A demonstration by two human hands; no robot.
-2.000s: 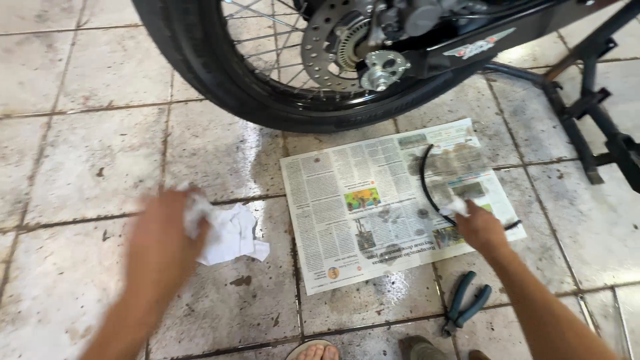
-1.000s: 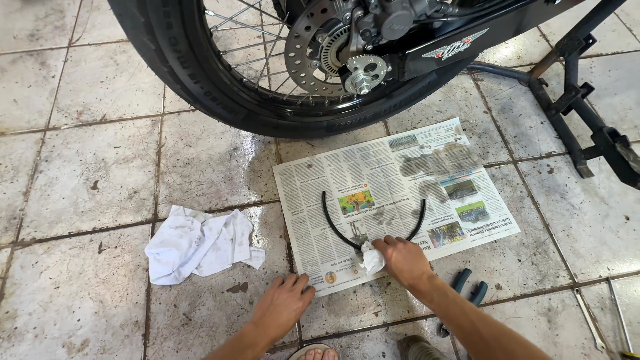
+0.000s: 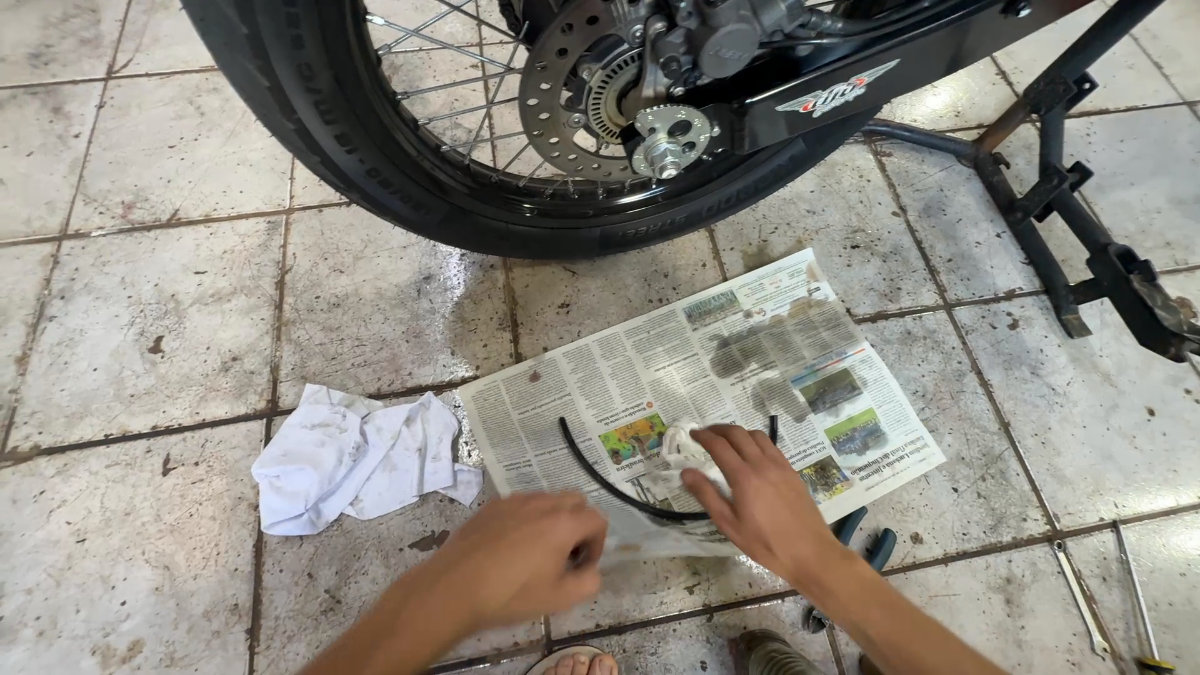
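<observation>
My right hand [image 3: 755, 487] is on a crumpled white cloth [image 3: 689, 455] over an oil-stained newspaper sheet [image 3: 525, 403], its fingers closed around the cloth's near side. A curved black rubber hose [image 3: 600, 478] lies on the paper, both ends toward the wheel; part of it passes under my right hand. My left hand [image 3: 539, 553] is blurred and curled above the paper's near left edge; whether it holds anything does not show. A second white rag [image 3: 352, 464] with dirt marks lies on the tiles to the left.
A motorcycle rear wheel [image 3: 525, 234] with a brake disc [image 3: 572, 94] stands beyond the paper. A black metal stand [image 3: 1041, 216] is at the right. Blue-handled pliers [image 3: 879, 550], a wrench [image 3: 1078, 600] and a thin metal tool [image 3: 1136, 591] lie near right. Feet are at the bottom edge.
Two seconds ago my left hand was at the rag on the left; then it rested at the paper's near edge, and now it is raised. The hose has shifted left on the paper.
</observation>
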